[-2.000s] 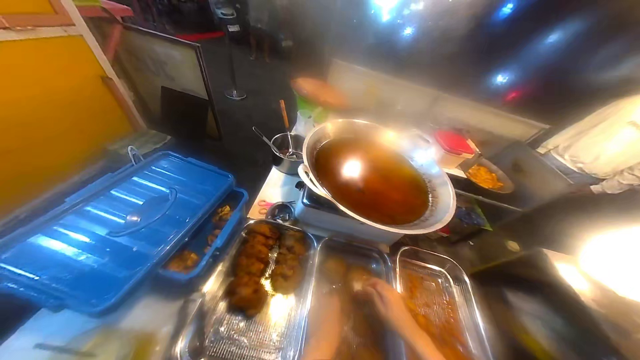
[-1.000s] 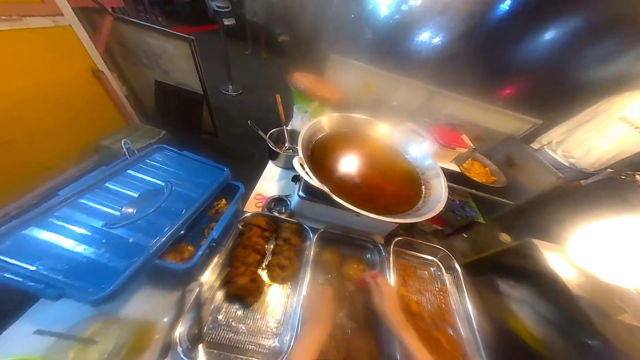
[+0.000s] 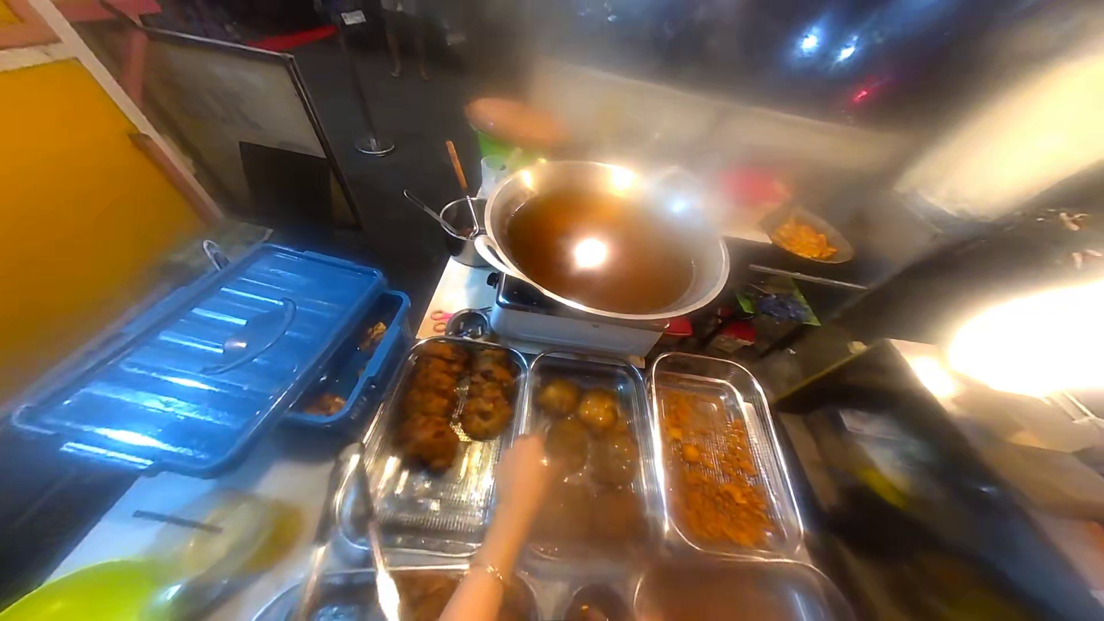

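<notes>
My left hand (image 3: 523, 466), with a bracelet at the wrist, reaches over the left edge of the middle metal tray (image 3: 536, 379); its fingers are blurred, and whether it holds anything cannot be told. Round food pieces (image 3: 598, 409) lie in that tray. The left metal tray (image 3: 405, 517) holds two rows of browned fried pieces (image 3: 431, 388). Orange crumbly bits (image 3: 729, 509) lie in the right metal tray (image 3: 780, 457). A wide metal wok (image 3: 716, 259) of brown oil stands on a stove (image 3: 569, 332) behind the trays. My right hand is out of view.
A blue lidded plastic container (image 3: 250, 345) stands at the left. A metal pot (image 3: 461, 250) with utensils is beside the wok. Scissors (image 3: 442, 321) lie near the stove. Tongs (image 3: 379, 561) are at the lower left, by a green bowl (image 3: 86, 595). A bright lamp glows at the right.
Both hands were over the middle tray before; now only the left one is seen, at its left edge, and the right has gone out of view. The round pieces show more plainly.
</notes>
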